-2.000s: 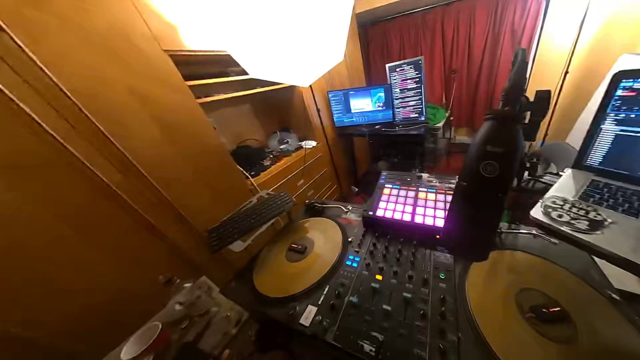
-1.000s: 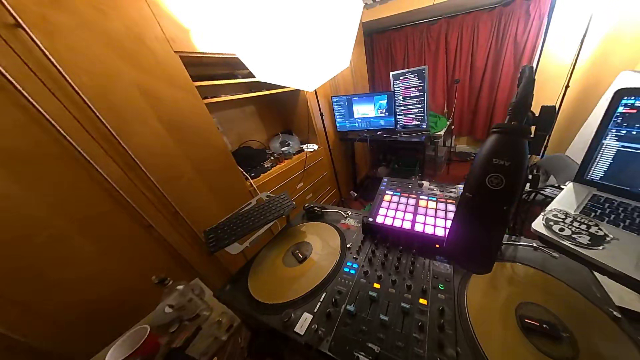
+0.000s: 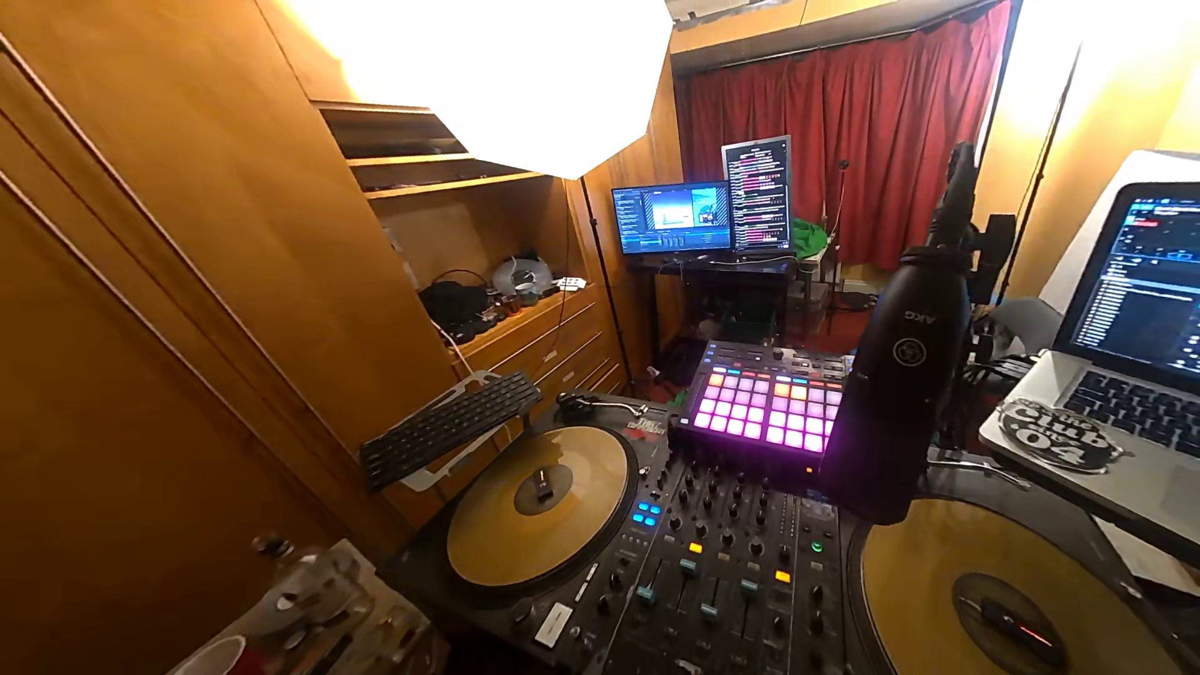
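Neither of my hands shows in the head view. A DJ mixer (image 3: 727, 562) with knobs and faders sits at the lower middle. To its left is a turntable with a gold record (image 3: 581, 478); another gold record (image 3: 928, 562) lies on the turntable at the right. Behind the mixer, a pad controller (image 3: 764, 408) glows pink, with a few orange pads. A black AKG microphone (image 3: 891, 384) hangs in front of the controller's right side. The open laptop (image 3: 1144, 347) stands at the right, a round black and white sticker or disc (image 3: 1059, 436) on its palm rest.
A black keyboard (image 3: 450, 427) is propped left of the left turntable. Clutter and a red and white cup (image 3: 220, 656) occupy the lower left corner. A bright softbox (image 3: 525, 75) hangs above. Two monitors (image 3: 670, 217) stand at the back, before red curtains (image 3: 872, 141).
On the mixer, a second orange light shows now; only one was plain two seconds ago. The view has shifted slightly.
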